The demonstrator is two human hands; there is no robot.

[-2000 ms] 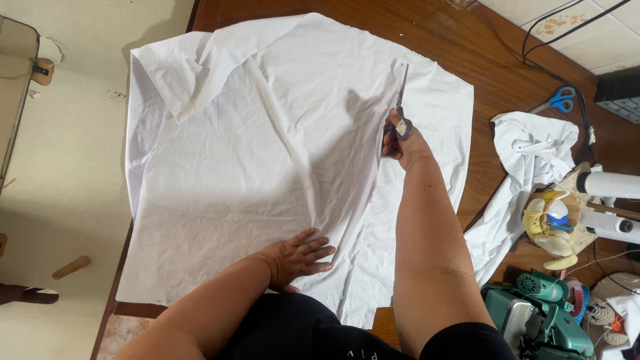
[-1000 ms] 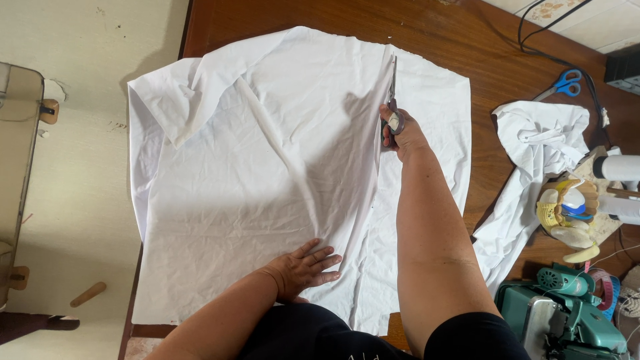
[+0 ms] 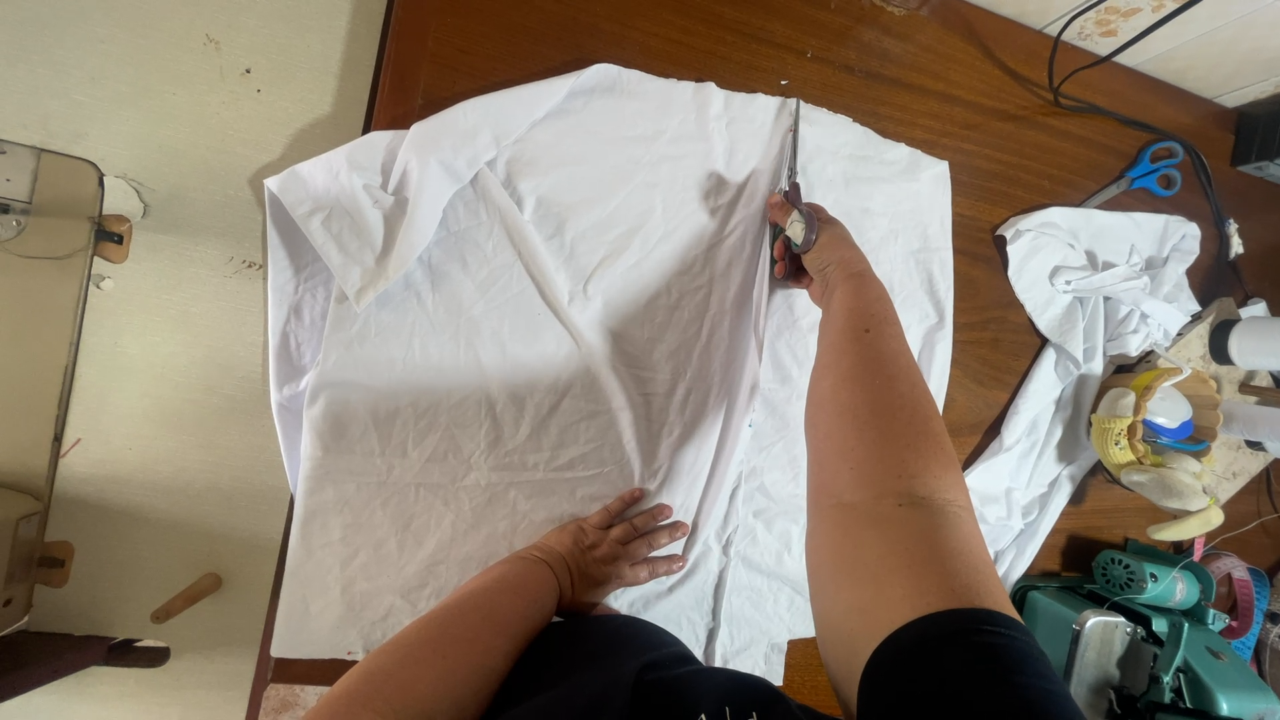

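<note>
A large piece of white fabric (image 3: 450,400) lies wrinkled over the wooden table, its upper left corner folded over. My right hand (image 3: 815,250) grips a pair of scissors (image 3: 794,165) by the handles, the blades pointing to the fabric's far edge. A long cut or edge runs through the cloth from near the scissors down toward my body. My left hand (image 3: 630,545) rests flat on the near part of the cloth, fingers spread, left of that line. Whether the blades are apart is hard to tell.
Right of the fabric lie blue-handled scissors (image 3: 1155,170), a crumpled white cloth (image 3: 1100,270), a yellow basket (image 3: 1112,440) of small items, thread spools (image 3: 1255,343) and a green machine (image 3: 1150,640). Black cables (image 3: 1120,110) cross the back right. Machine parts (image 3: 40,280) stand at far left.
My right hand and the scissors have moved forward toward the fabric's far edge. The left hand stays flat on the cloth.
</note>
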